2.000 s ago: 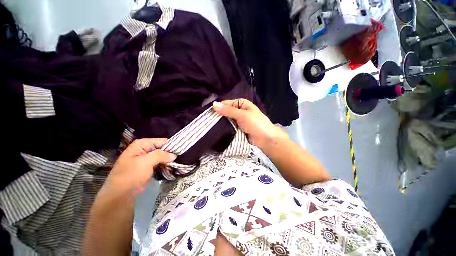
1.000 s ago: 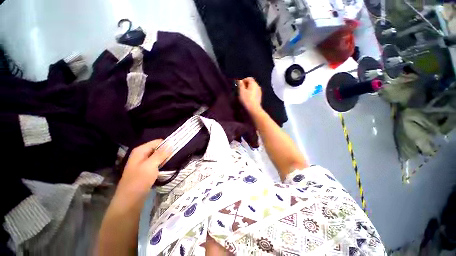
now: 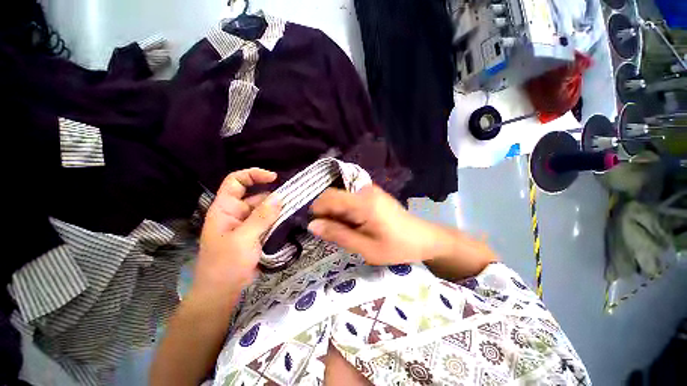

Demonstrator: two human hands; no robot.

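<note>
A pale band with thin dark stripes (image 3: 305,187) forms a loop near my lap, at the lower edge of a dark purple top (image 3: 301,90). My left hand (image 3: 245,219) holds the band's left side between thumb and fingers. My right hand (image 3: 361,222) is over the loop's right side, fingers bent and slightly blurred; whether it grips cloth or a small tool cannot be told. The top has a striped collar (image 3: 223,42) and striped placket (image 3: 241,98). The far part of the loop is partly behind my right hand.
A pile of dark tops with striped hems (image 3: 113,279) is at left. A black garment (image 3: 410,90) lies right of the top. Beyond are a sewing machine (image 3: 520,38), a black ring (image 3: 484,122), a red bag (image 3: 559,87) and a cone stand (image 3: 555,161).
My right hand has come back from the black garment's edge to the striped loop. My left hand still holds the band. The camera view has shifted.
</note>
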